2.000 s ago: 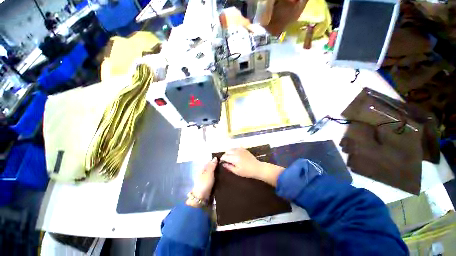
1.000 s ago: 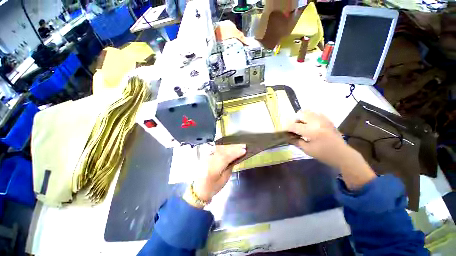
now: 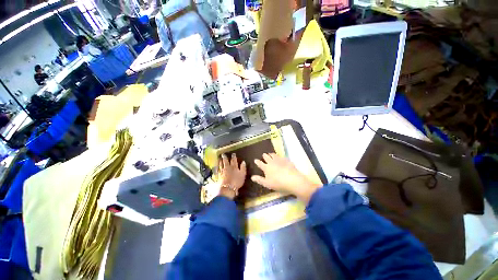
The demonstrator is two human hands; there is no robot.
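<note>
A dark brown piece lies flat inside the yellow-edged clamp frame, beside the head of the white sewing machine. My left hand lies palm down on the left part of the brown piece, fingers spread. My right hand lies on its right part, fingers apart and pointing up and left. Neither hand grips anything; both press flat on the fabric. The hands hide part of the piece, and its lower edge is only partly seen.
Layered yellow-khaki panels hang at the left. Brown pieces with a black cord lie at the right. A control screen stands behind, with a brown thread spool beside it. The shiny bed plate shows below the frame.
The brown piece, held up between both hands a second ago, now lies flat in the clamp frame. Both hands have moved forward onto it and opened. The view has shifted.
</note>
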